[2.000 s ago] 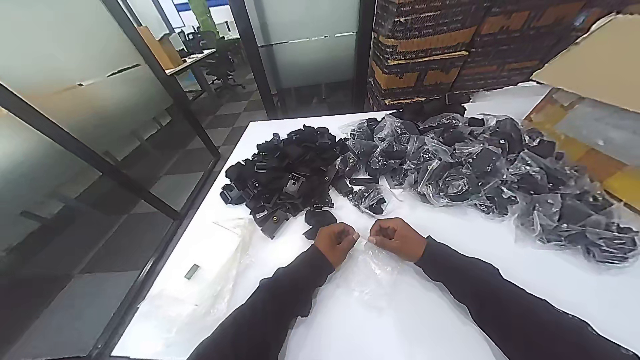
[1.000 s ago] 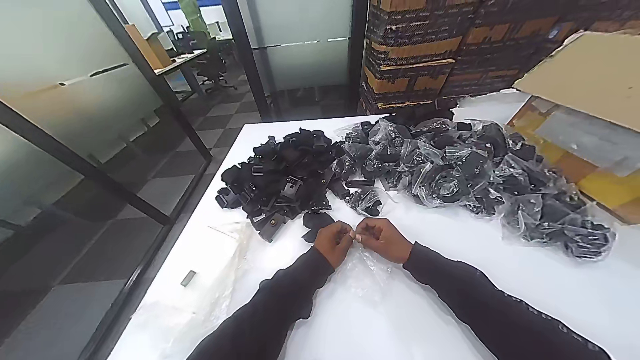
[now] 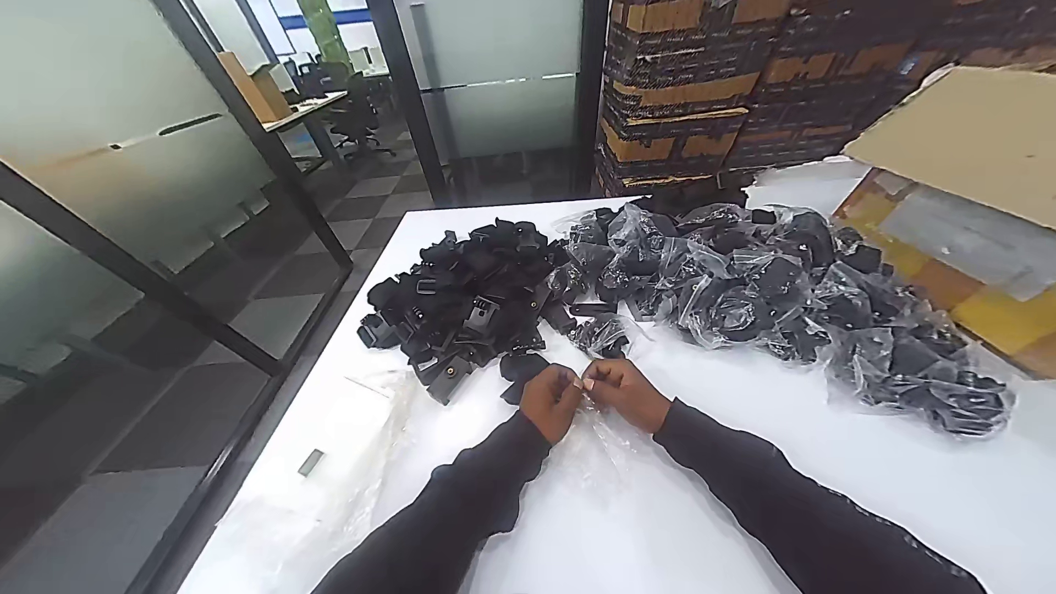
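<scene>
My left hand (image 3: 550, 401) and my right hand (image 3: 627, 393) meet over the white table, each pinching the upper edge of a clear plastic bag (image 3: 602, 454) that hangs down between my forearms. Just beyond my left hand lies a black piece (image 3: 521, 369). A heap of loose black plastic parts (image 3: 470, 305), some like clips or mounts, sits behind and to the left. To its right spreads a large pile of black parts in clear plastic bags (image 3: 742, 289). One small bagged part (image 3: 602, 334) lies just beyond my hands.
More clear plastic bags (image 3: 330, 495) lie at the table's left side, with a small grey-green piece (image 3: 310, 463) on them. An open cardboard box (image 3: 973, 272) stands at the right. Stacked, wrapped cartons (image 3: 676, 91) are behind the table, and a frosted glass partition (image 3: 140, 148) at the left.
My hands have come closer together over the plastic bag since the earliest frame, where a gap showed between them. The piles look the same.
</scene>
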